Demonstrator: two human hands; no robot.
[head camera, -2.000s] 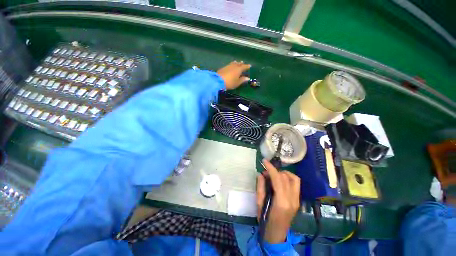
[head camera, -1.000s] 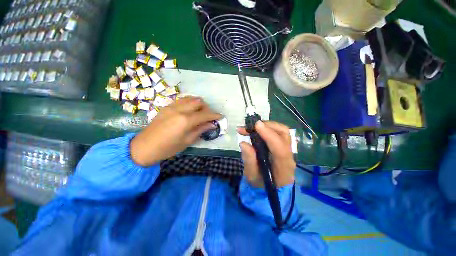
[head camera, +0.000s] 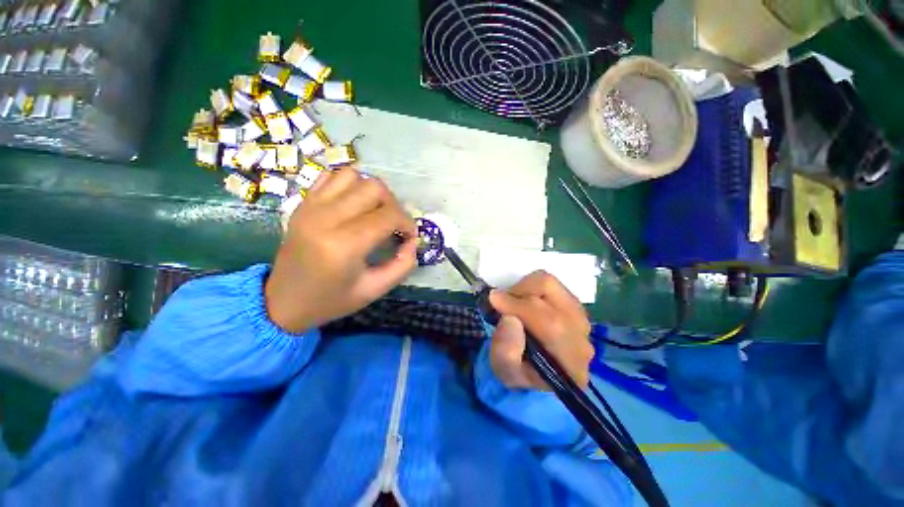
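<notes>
My right hand (head camera: 543, 332) holds the black soldering iron (head camera: 540, 358) like a pen, its tip pointing up-left at the edge of a round purple circuit board (head camera: 430, 242). My left hand (head camera: 342, 248) is at the board's left side, fingertips pinched at its edge. Whether those fingertips also hold something thin cannot be told. The board is over the pale mat (head camera: 486, 178); the white round holder is mostly hidden beneath it. A loose pile of silver-white battery cells (head camera: 287, 155) lies at the mat's upper left, beyond my left hand.
A fume fan (head camera: 506, 69) stands behind the mat. To the right are the tip cleaner pot (head camera: 626, 124), tweezers (head camera: 598, 226), blue soldering station (head camera: 699, 188) and yellow sponge (head camera: 816, 223). A white card (head camera: 555, 272) lies by my right hand. Blister trays (head camera: 74, 99) are left. A blue sleeve (head camera: 852, 337) shows far right.
The iron's tip has come down from near the fan to the board's edge. My left hand now pinches at the board's left side. The view has shifted slightly.
</notes>
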